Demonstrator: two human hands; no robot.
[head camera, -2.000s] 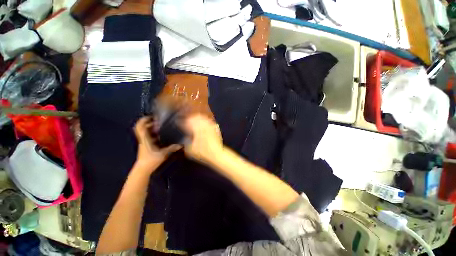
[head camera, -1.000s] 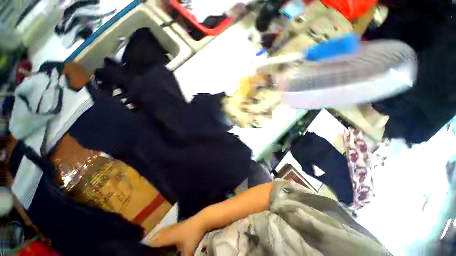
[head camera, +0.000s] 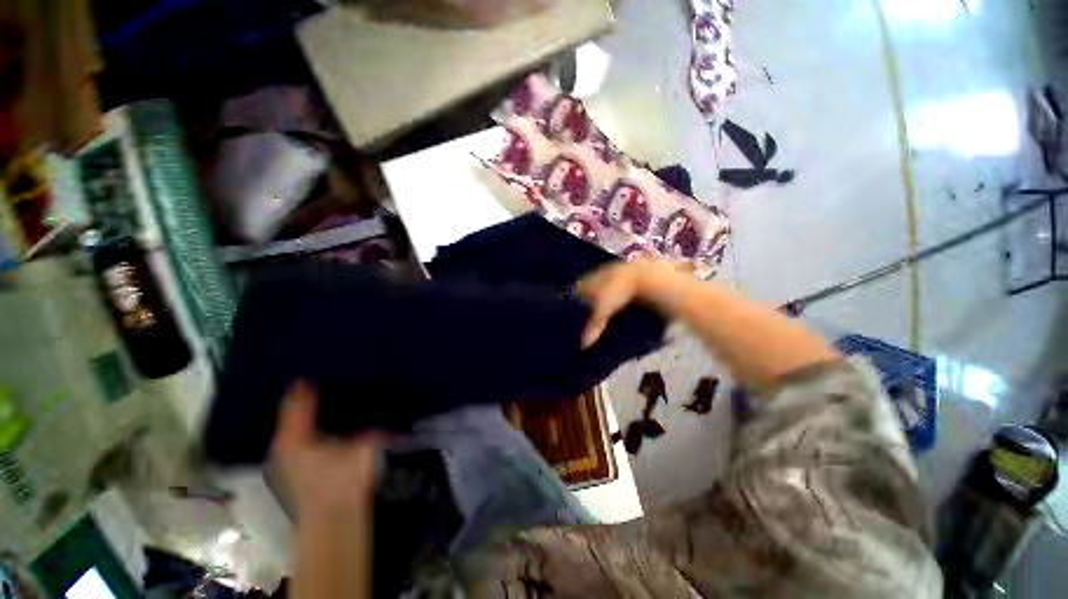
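A dark navy-black garment panel (head camera: 410, 351) is stretched across the middle of the view, held up between both hands. My left hand (head camera: 322, 451) is blurred and grips the panel's lower left part, with the thumb on top. My right hand (head camera: 621, 293) grips the panel's right end, fingers over the cloth. Another dark piece (head camera: 515, 252) lies behind the panel on a white surface. The fingers under the cloth are hidden.
A phone in a decorated case (head camera: 138, 307) lies at the left beside a green edge (head camera: 187, 234). Patterned pink-and-white cloth (head camera: 609, 193) is at upper centre. Dark scraps lie on the pale floor (head camera: 820, 187). A blue crate (head camera: 896, 386) and a thin metal rod are at right.
The view has swung from the cloth-covered table to the machine side and floor. Both hands now show, holding a dark panel between them; one second ago only one hand was visible.
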